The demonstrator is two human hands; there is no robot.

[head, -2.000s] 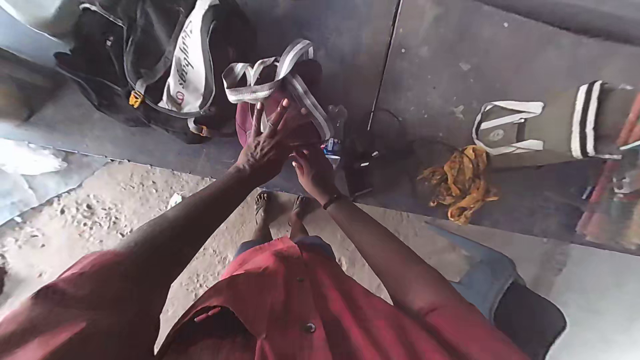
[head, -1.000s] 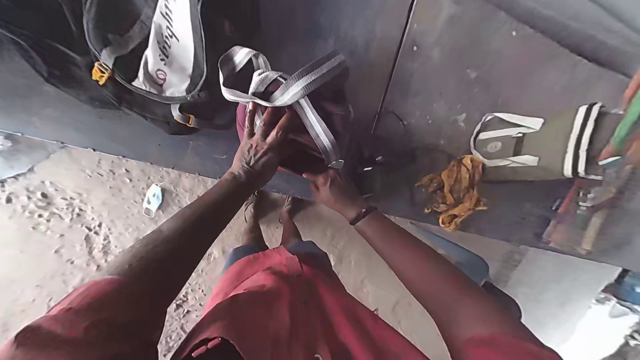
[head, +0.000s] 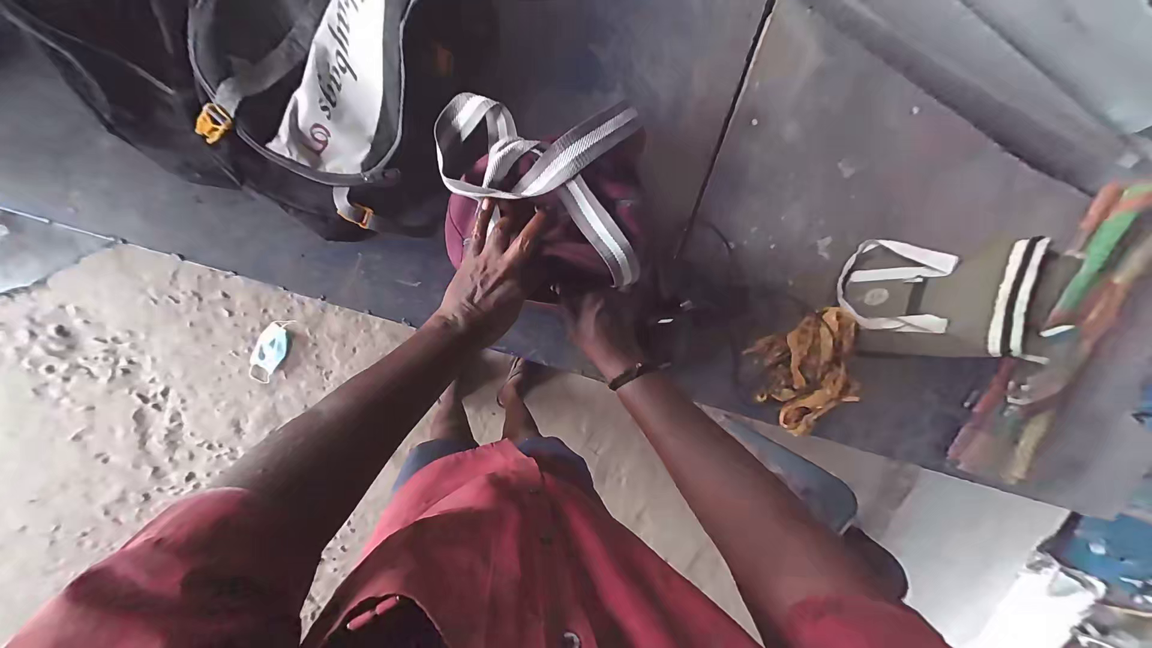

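Observation:
A maroon fabric bag (head: 463,220) with grey and white striped webbing straps (head: 589,144) lies on the dark metal worktop near its front edge. My left hand (head: 495,274) rests on the bag's near left part, its fingers spread over the cloth and touching the strap. At the bag's near right corner is my right hand (head: 607,324), fingers bent and in shadow against the bag's lower edge; whether they pinch the cloth cannot be told. A dark band circles the right wrist.
A large black bag (head: 432,135) with orange buckles stands at left on the worktop (head: 810,135). To the right lie a crumpled orange-brown cloth (head: 810,369), an olive bag (head: 972,297) with white handles and a blurred multicoloured bundle (head: 1098,270). A face mask (head: 270,351) lies on the sandy ground.
My left hand stays spread on the maroon bag while my right hand has shifted slightly along its near edge. The striped straps lie differently than two seconds ago. The view has moved somewhat.

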